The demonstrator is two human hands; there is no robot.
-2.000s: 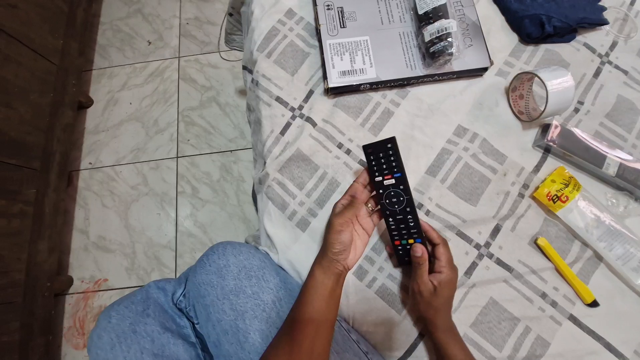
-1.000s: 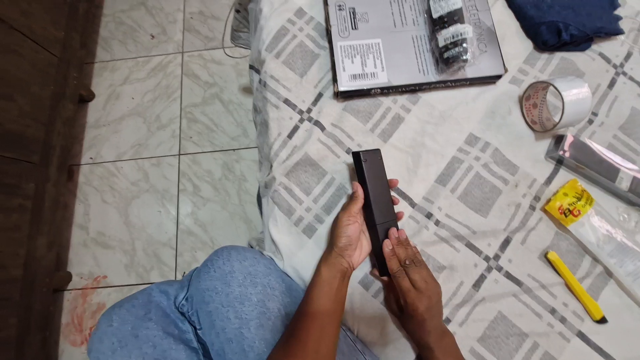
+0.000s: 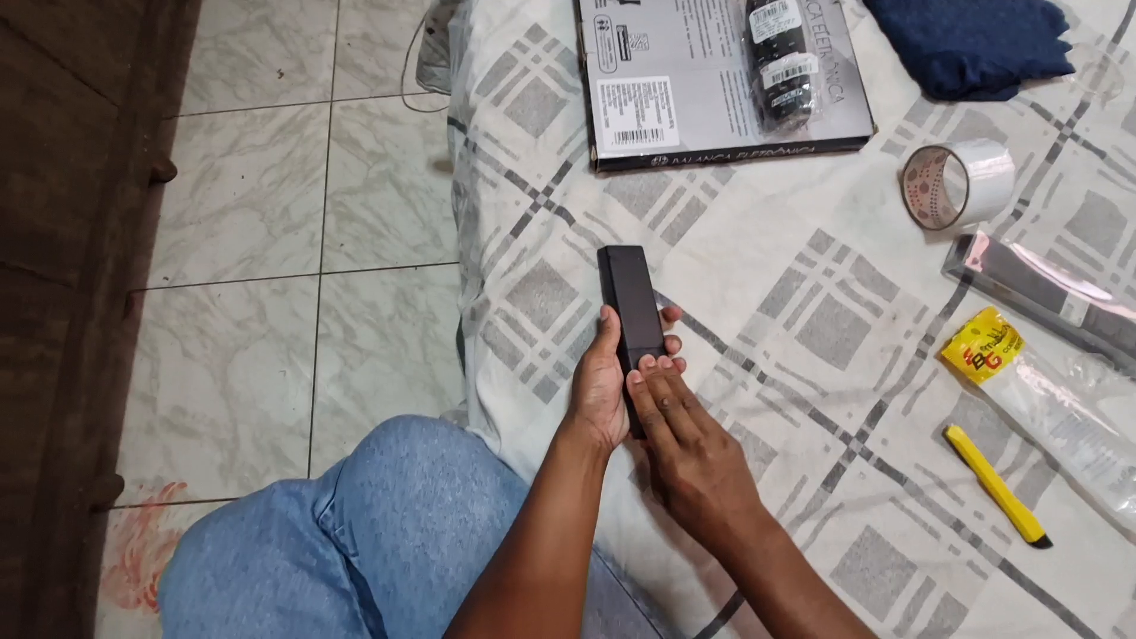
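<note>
A black remote control [image 3: 632, 297] lies back side up in my hands, its button side hidden. My left hand [image 3: 603, 382] grips it from the left and below, with the thumb along its left edge and fingertips showing past the right edge. My right hand [image 3: 697, 444] rests over its lower end, fingertips pressed on the back near a seam line. The remote's lower part is mostly hidden under those fingers.
On the patterned sheet [image 3: 790, 346] lie a flat box [image 3: 701, 89] bearing a plastic-wrapped black item [image 3: 781, 75], a dark blue cloth [image 3: 972, 44], a tape roll [image 3: 958, 185], clear packaging [image 3: 1056, 408] and a yellow utility knife [image 3: 996, 486]. Tiled floor [image 3: 240, 195] is at left.
Two seconds ago the remote showed its buttons; it has been turned over to its back. My right hand has moved from its lower right edge onto the back.
</note>
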